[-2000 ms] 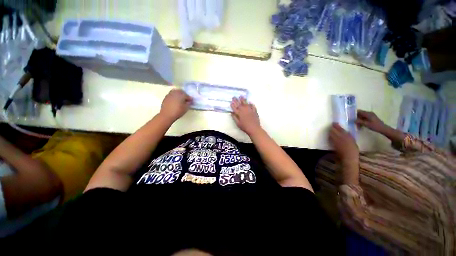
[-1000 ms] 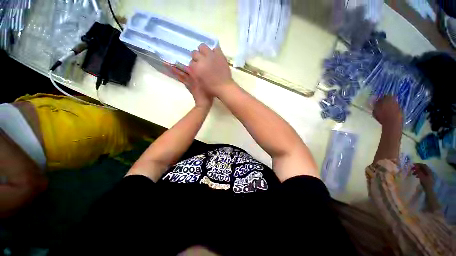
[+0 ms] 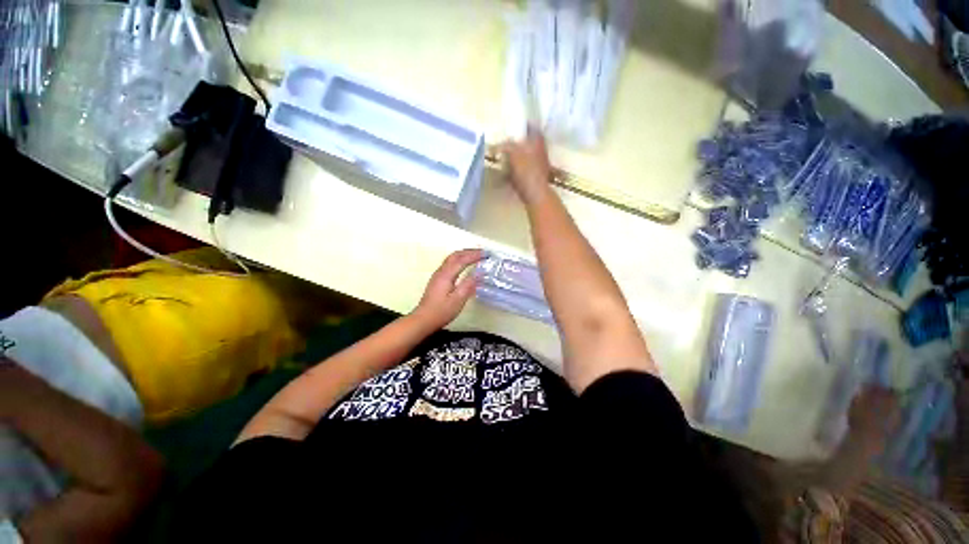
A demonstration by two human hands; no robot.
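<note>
A single blister tray lies flat on the table in front of me, its right part hidden behind my right forearm. My left hand holds its left end. My right hand reaches across the raised board edge to the near end of the pile of white sticks. Its fingertips are blurred at a stick, and I cannot tell whether they grip it. The tall stack of nested trays stands to the left, with slots and a round recess on top.
A black box with a cord and bagged white sticks lie at left. Small blue-grey packets and long blue packets are heaped at right. Another tray lies near the right neighbour's blurred hand. Another person sits at left.
My hands have left the tray stack and parted. My left hand is now on a single tray near me; my right hand has moved out to the white sticks.
</note>
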